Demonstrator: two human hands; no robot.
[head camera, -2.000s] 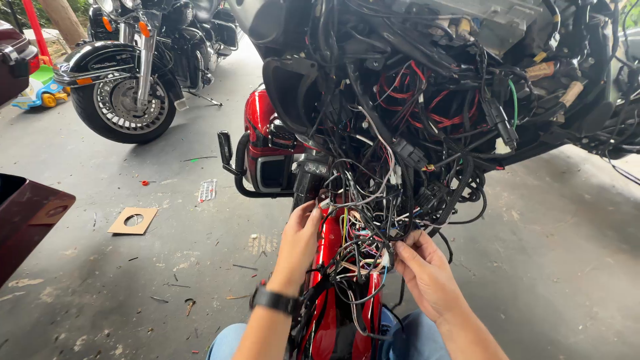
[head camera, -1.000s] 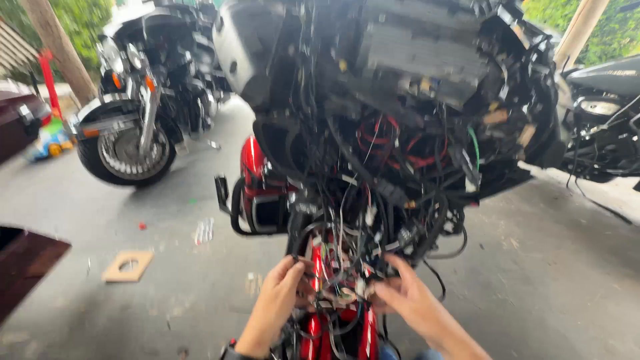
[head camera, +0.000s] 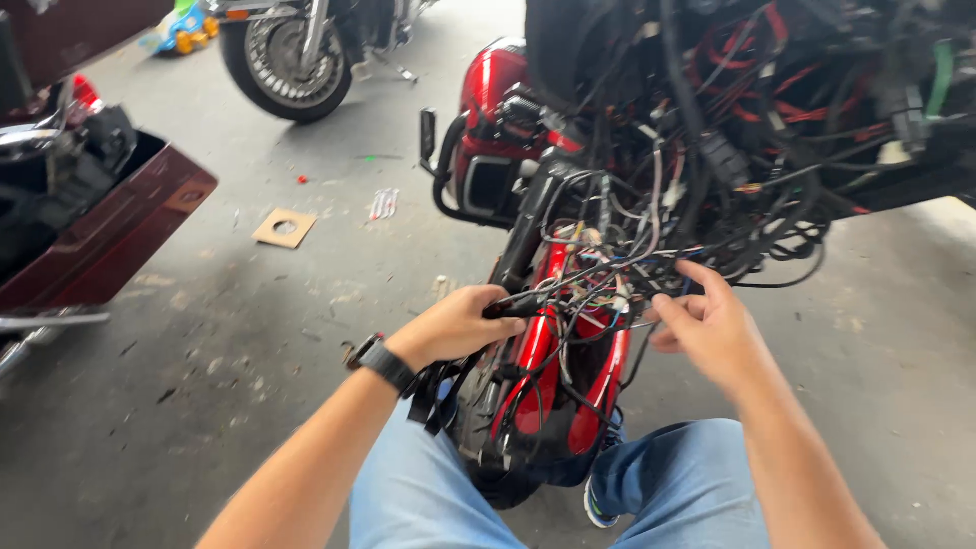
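Observation:
A tangled motorcycle wiring harness (head camera: 602, 274) lies over the red front fender (head camera: 541, 358) and runs up into the opened fairing, where red wires and black connectors hang. My left hand (head camera: 473, 324), with a black watch at the wrist, grips a black cable bundle between thumb and fingers at the fender's left side. At the right of the tangle, my right hand (head camera: 694, 309) has its index finger and thumb apart, close beside the wires; whether it touches one is unclear. A black connector (head camera: 723, 158) hangs above it. Slight blur hides the finer wires.
A maroon saddlebag-like body part (head camera: 114, 236) stands at the left. Behind it is another motorcycle's front wheel (head camera: 293, 65). A cardboard piece with a hole (head camera: 297, 236) and small debris lie on the concrete floor. A red engine guard side (head camera: 488, 168) sticks out beyond the fender.
The view has tipped down toward the fender and my legs. My left hand has closed on a black cable bundle. My right hand stays at the right side of the wires.

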